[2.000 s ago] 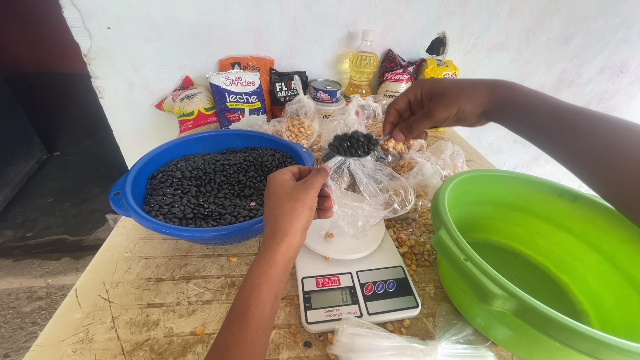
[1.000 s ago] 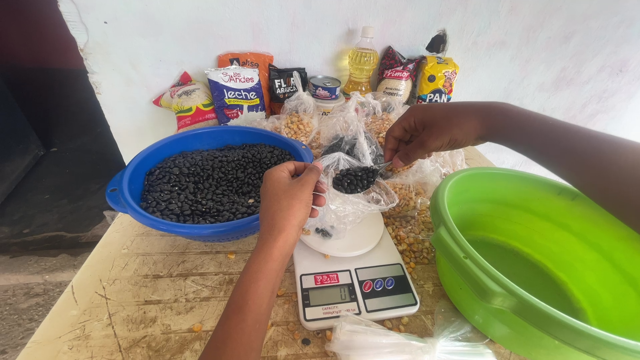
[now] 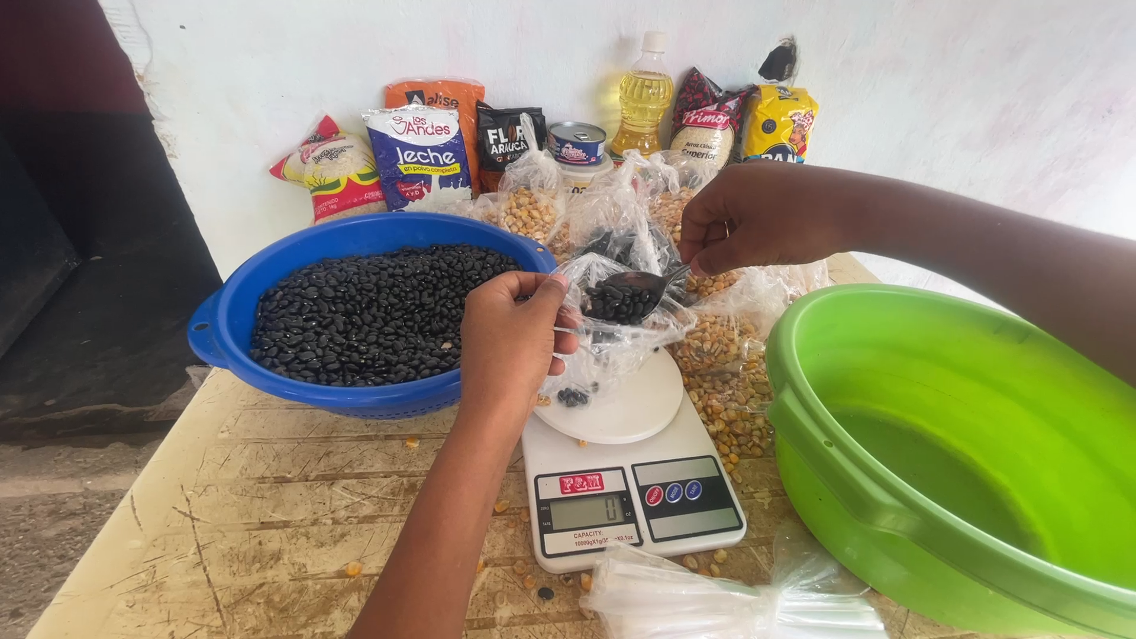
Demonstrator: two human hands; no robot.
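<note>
My left hand pinches the rim of a clear plastic bag above the white round plate of a digital kitchen scale. A few black beans lie low in the bag. My right hand grips the handle of a metal spoon, whose bowl is tilted at the bag's mouth with black beans on it. Left of my hands stands a blue plastic colander holding many black beans.
A green plastic basin stands at the right. Bags of corn kernels and a bag of black beans sit behind the scale. Groceries and an oil bottle line the wall. Empty plastic bags lie in front, with loose kernels about.
My right hand has brought the spoon of beans down to the bag's mouth and tilted it. Beans now show low in the bag. My left hand keeps its hold on the bag.
</note>
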